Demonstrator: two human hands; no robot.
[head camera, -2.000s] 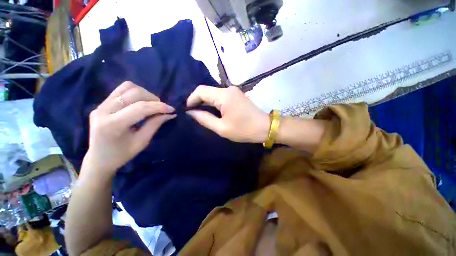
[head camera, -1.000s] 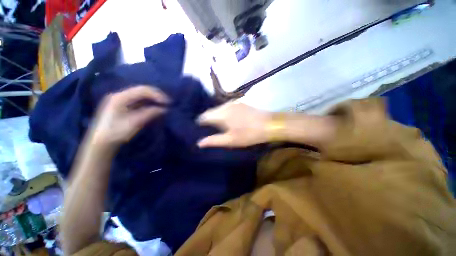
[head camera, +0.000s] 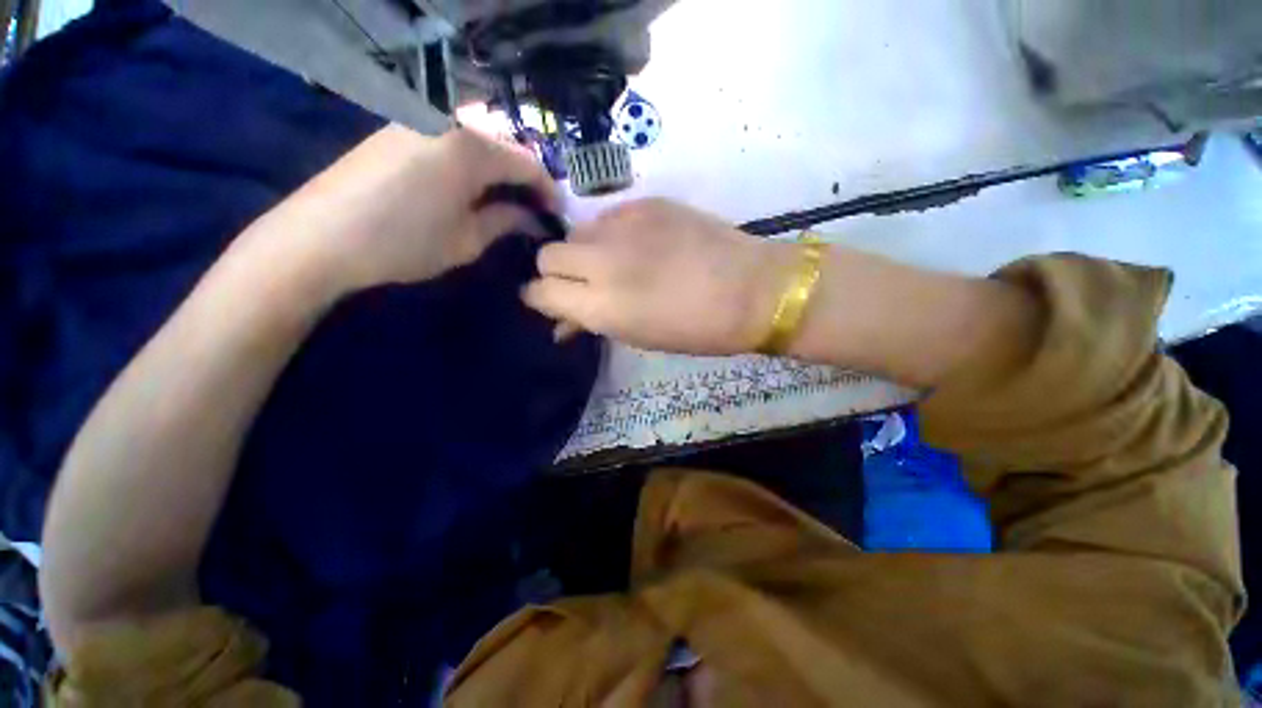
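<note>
The navy garment panel (head camera: 401, 401) covers the left side of the table and hangs over its front edge toward the lap. My left hand (head camera: 415, 208) grips the cloth just left of the needle area, with its fingertips partly hidden. My right hand (head camera: 657, 277) pinches the cloth's edge beside it, fingers bent. Both hands are close together under the sewing machine head (head camera: 540, 42). The knurled knob (head camera: 599, 168) is just above my fingers. The needle point and presser foot are not clearly visible.
The football sticker (head camera: 635, 122) is on the white bed. A ruler tape (head camera: 720, 392) runs along the chipped front edge. A green-blue shiny item (head camera: 1128, 172) lies in the slot at right. A grey machine part (head camera: 1149, 56) is at top right. Blue material (head camera: 920, 491) is below the table.
The view and both hands have shifted to the machine head, which now looms larger. The navy cloth has come along and spreads at left. My right hand, apart from the cloth's fold before, now pinches its edge.
</note>
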